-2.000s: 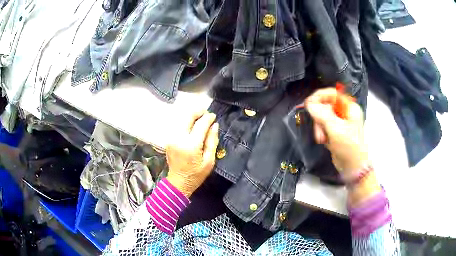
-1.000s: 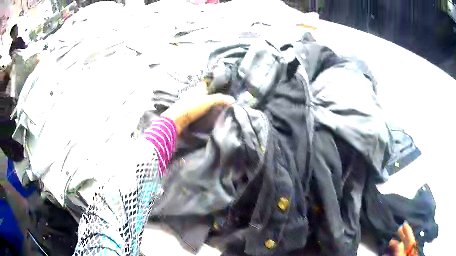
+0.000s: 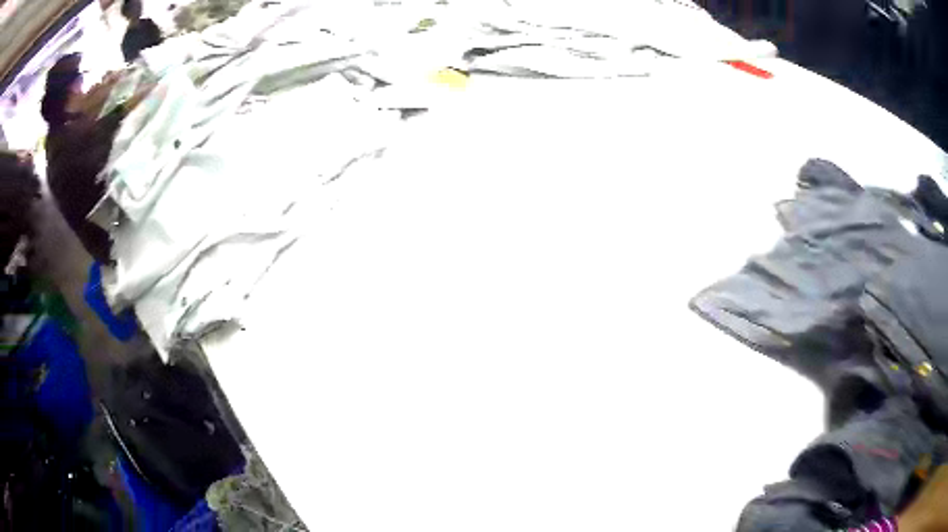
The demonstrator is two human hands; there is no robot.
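A grey-black jacket (image 3: 821, 281) lies crumpled at the right side of the white table, partly cut off by the picture's right edge. Brass-coloured buttons show on it near that edge. My left hand (image 3: 928, 511), known by its striped magenta cuff, is at the bottom right corner against the dark cloth. Only part of it shows, and its fingers are cut off or hidden, so its grip cannot be told. My right hand is out of the picture.
Pale garments (image 3: 198, 208) lie along the table's left and far sides. The white table (image 3: 499, 343) is overexposed. A small red object (image 3: 748, 69) lies near the far edge. Blue crates (image 3: 47, 379) stand at the lower left. A person (image 3: 78, 156) is beyond the left side.
The view has swung, and the dark garments now lie at the right instead of the middle. My left hand has moved from the middle of the garments to the bottom right corner. My right hand has left view.
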